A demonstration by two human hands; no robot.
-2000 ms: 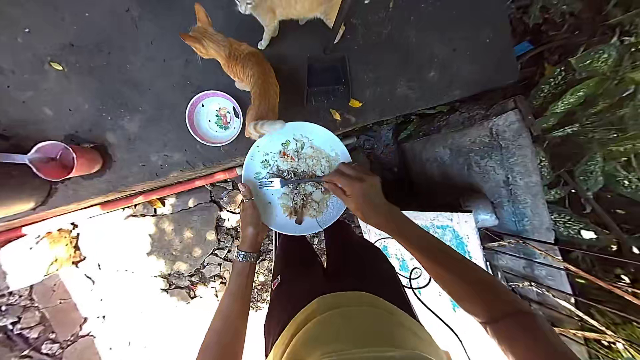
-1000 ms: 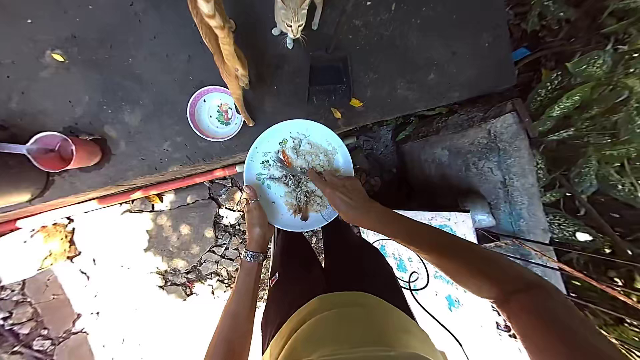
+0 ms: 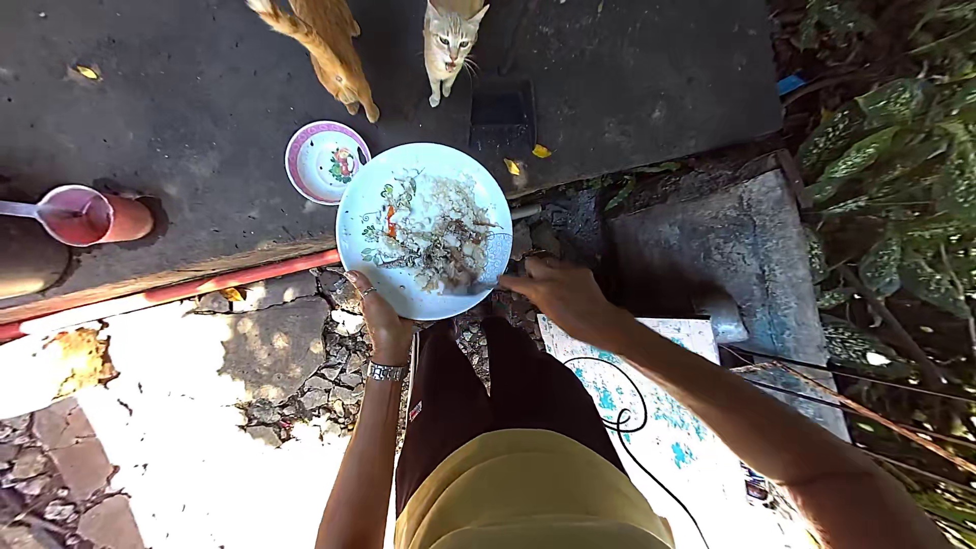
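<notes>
My left hand [image 3: 381, 316], with a metal-banded watch at its wrist, holds the lower left rim of a white plate [image 3: 351, 252]. Rice mixed with darker bits of food [image 3: 450, 229] lies on the plate. At the plate's lower right, my right hand [image 3: 560, 293] is closed on a metal utensil [image 3: 482, 287], a fork in the earlier view; its tip is blurred against the food. A pink-rimmed bowl [image 3: 316, 183] stands on the dark slab just beyond the plate's upper left edge.
An orange cat [image 3: 328, 53] and a pale cat [image 3: 451, 46] stand on the dark slab [image 3: 648, 84]. A pink dipper [image 3: 126, 219] is at the left. A red pipe [image 3: 229, 276] edges the slab. A black cable [image 3: 637, 389] crosses a paint-stained white board [image 3: 679, 389] at the right.
My right hand has moved from over the food to the plate's lower right side. The pale cat has come closer and looks up. The orange cat has shifted away from the plate.
</notes>
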